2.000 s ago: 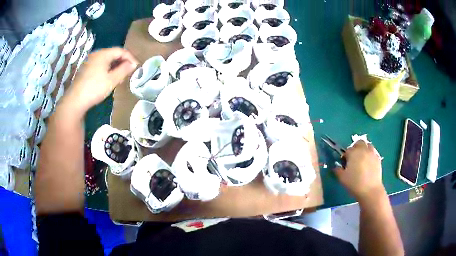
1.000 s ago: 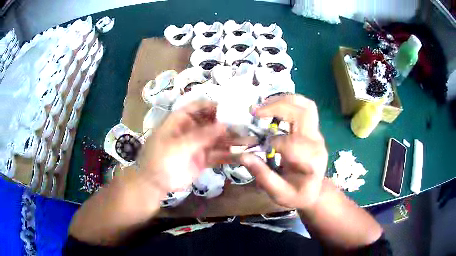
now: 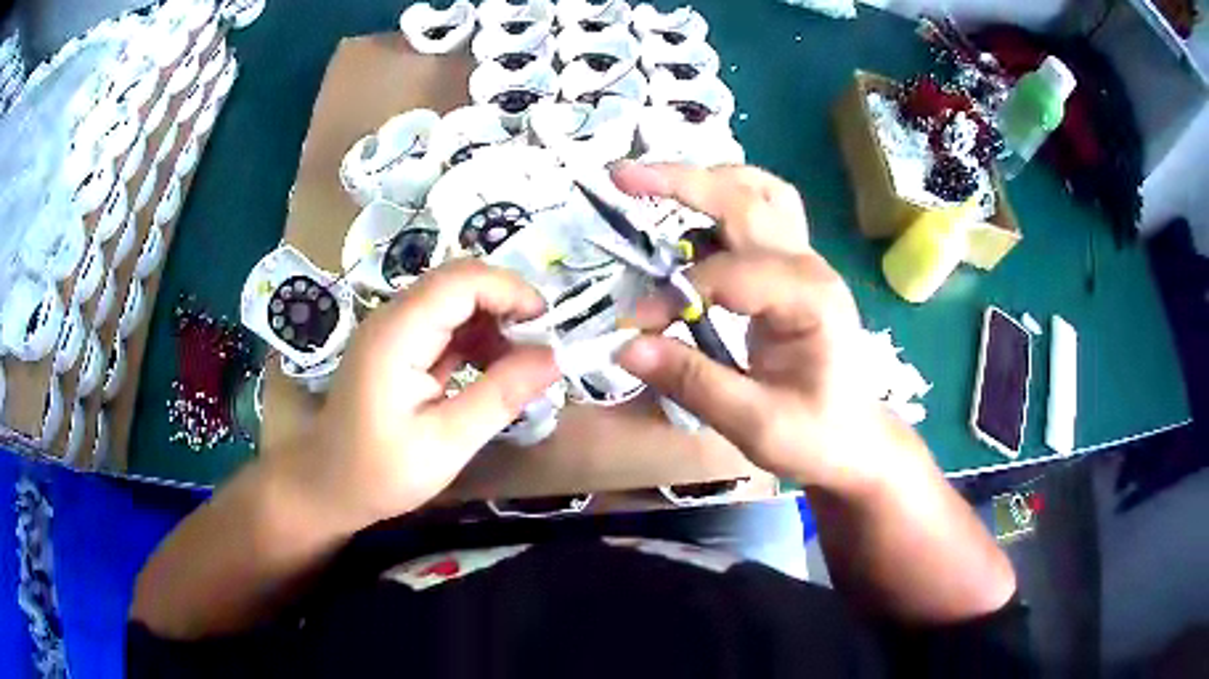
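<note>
My left hand (image 3: 444, 365) holds a white camera housing (image 3: 573, 316) between thumb and fingers, above the other housings at the middle. My right hand (image 3: 756, 305) holds long-nose pliers (image 3: 663, 265), jaws pointing up and left, black handles with yellow patches in the palm. The right thumb and a finger are close to the housing's right side; whether they touch it is unclear. Another housing (image 3: 302, 312) with a black LED board stands left of my left hand. More housings stand in rows behind my hands on brown cardboard (image 3: 347, 93).
Long rows of white shells (image 3: 119, 226) stand at far left. Wired parts (image 3: 206, 378) lie on the green mat. At right are an open parts box (image 3: 868, 166), a yellow bottle (image 3: 925, 252), a green bottle (image 3: 1041, 100), white parts (image 3: 895, 378), a phone (image 3: 1002, 382) and a white strip (image 3: 1062, 385).
Both hands have come from the sides to the middle since the first frame, bringing the pliers over the housings. Since the second, the hands have separated slightly and the view has shifted.
</note>
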